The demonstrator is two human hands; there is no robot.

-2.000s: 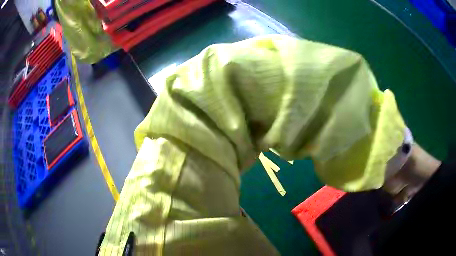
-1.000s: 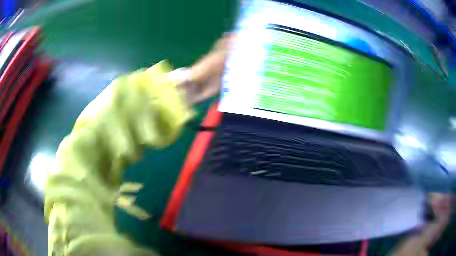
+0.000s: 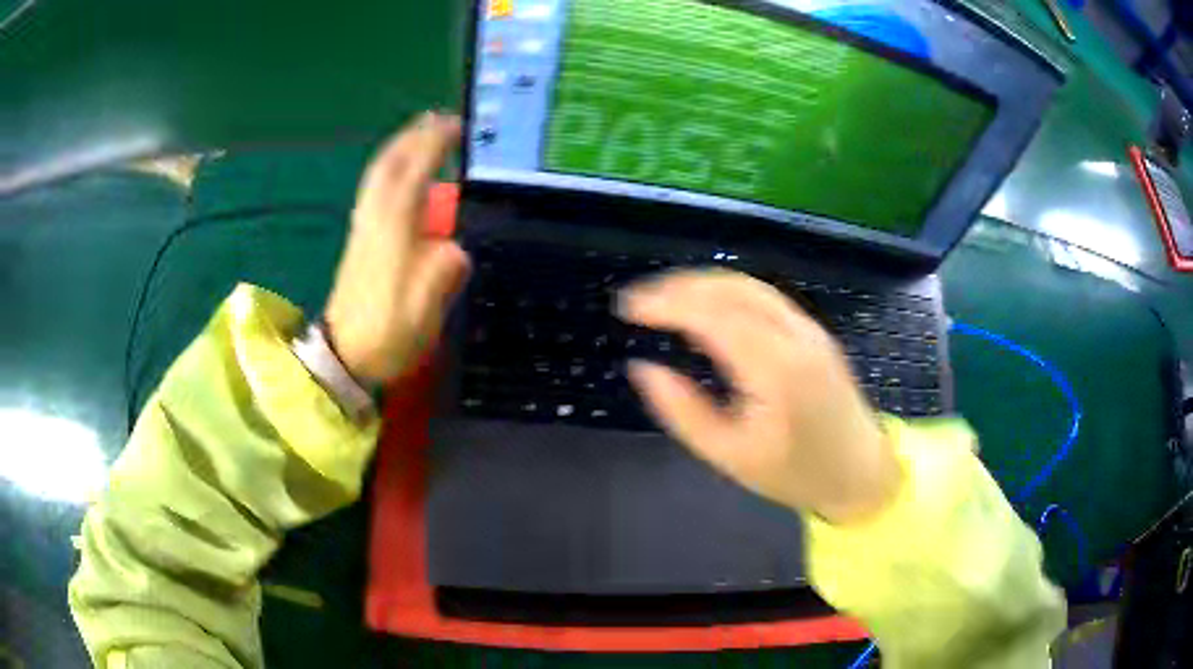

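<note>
An open laptop (image 3: pixel 602 503) rests on a red-orange foam pad (image 3: pixel 399 523) in front of me. Its screen (image 3: pixel 772 105) shows a green test window with large "PASS". My left hand (image 3: pixel 393 261) is at the laptop's left edge near the hinge, fingers apart; whether it grips anything there is unclear. My right hand (image 3: pixel 772 392) is over the keyboard, slightly blurred, thumb and fingers apart, holding nothing visible. A blue network cable (image 3: pixel 1075 412) runs from the laptop's right side near the hinge; its plug is hidden.
The green bench top (image 3: pixel 236 79) surrounds the pad. A thin black cable (image 3: pixel 141 294) curves at the left. Another red-edged pad with a dark device (image 3: pixel 1162 209) is at the far right. Blue things show in the top right corner.
The view has swung so the laptop sits more centrally. My right hand has moved from the laptop's right side to over the keyboard. My left hand has stayed near the left hinge.
</note>
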